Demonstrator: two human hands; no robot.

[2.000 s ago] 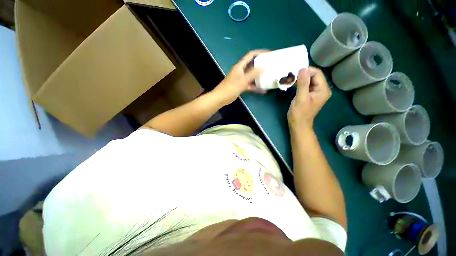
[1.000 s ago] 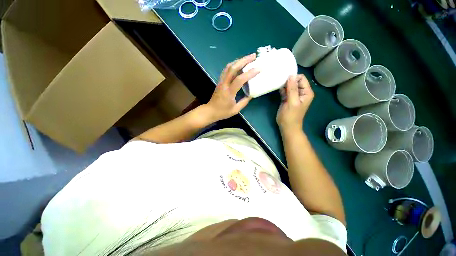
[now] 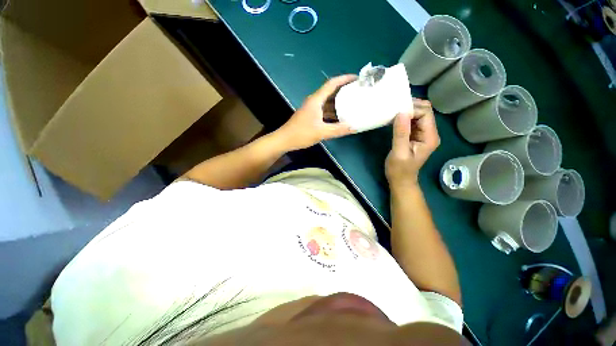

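A cream-white cup-shaped housing [image 3: 375, 101] is held on its side over the bench, with its small bracket at the top. My left hand [image 3: 321, 111] grips its left end. My right hand [image 3: 415, 138] pinches the rim at its right end; whether a ring is there cannot be told. Several more housings [image 3: 496, 177] stand or lie in a group on the right side of the green bench. A loose thin ring [image 3: 302, 19] lies on the bench at the top, with another ring [image 3: 256, 5] beside it, cut by the frame edge.
A large open brown carton [image 3: 128, 108] stands beside the bench at the left. A dark blue coil assembly [image 3: 557, 285] with a tan round end and loose wires lies at the lower right. The bench [image 3: 351, 162] has a white strip along its far side.
The housing has turned in my hands; its bracket has moved from the lower side to the top. The bag edge seen a second ago at the top left has left view.
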